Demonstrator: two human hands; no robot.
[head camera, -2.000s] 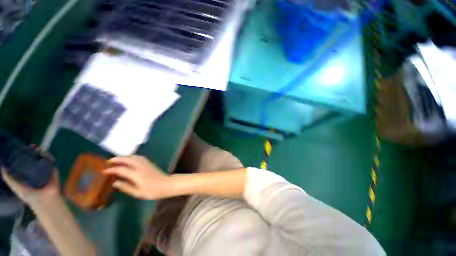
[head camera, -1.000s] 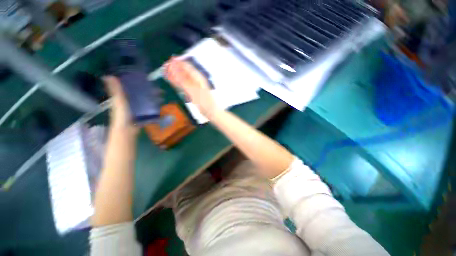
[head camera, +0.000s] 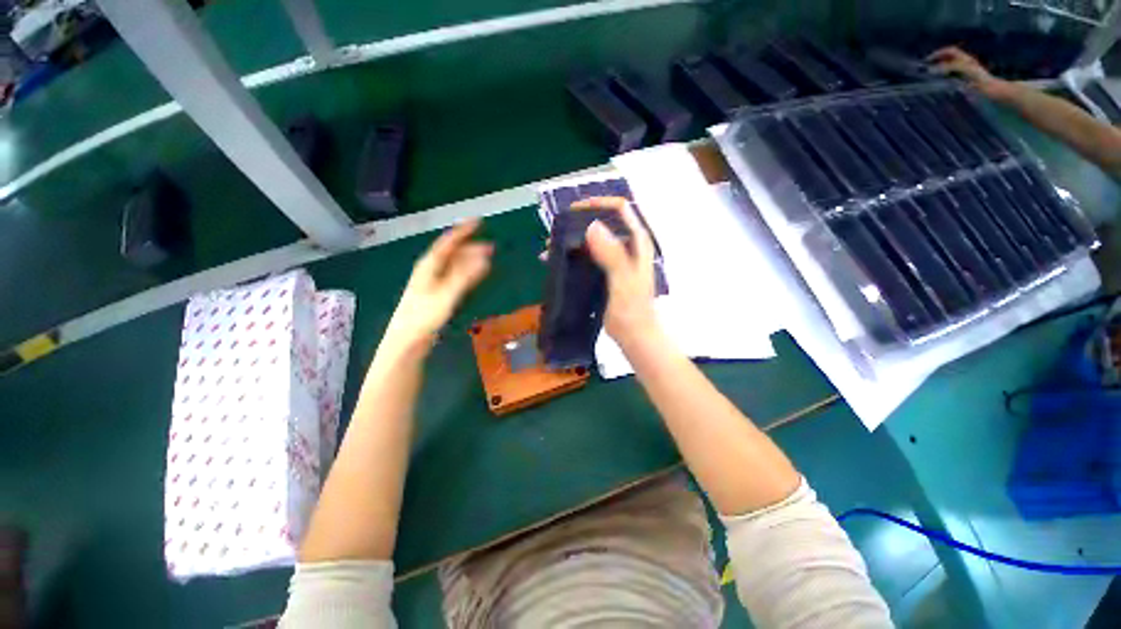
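My right hand (head camera: 623, 264) grips a black plastic housing (head camera: 573, 295), held upright with its lower end beside the jig's right part. My left hand (head camera: 449, 289) is empty, fingers apart and slightly blurred, above the bench to the left. The orange positioning jig (head camera: 505, 383) lies on the green bench, with a grey square in its centre, partly hidden by the housing. The label sheet (head camera: 567, 197) with dark squares lies behind my right hand, mostly covered by the hand and housing.
White backing sheets (head camera: 719, 277) lie right of the label sheet. A blister tray (head camera: 857, 224) of black housings is at right. A white wrapped stack (head camera: 240, 424) is at left. Loose housings (head camera: 382, 166) are on the conveyor. Another person's hand (head camera: 965, 68) reaches in at top right.
The housing has passed from my left hand to my right hand. My left hand has let go and moved away from it. The head view has turned, showing more conveyor and the whole tray.
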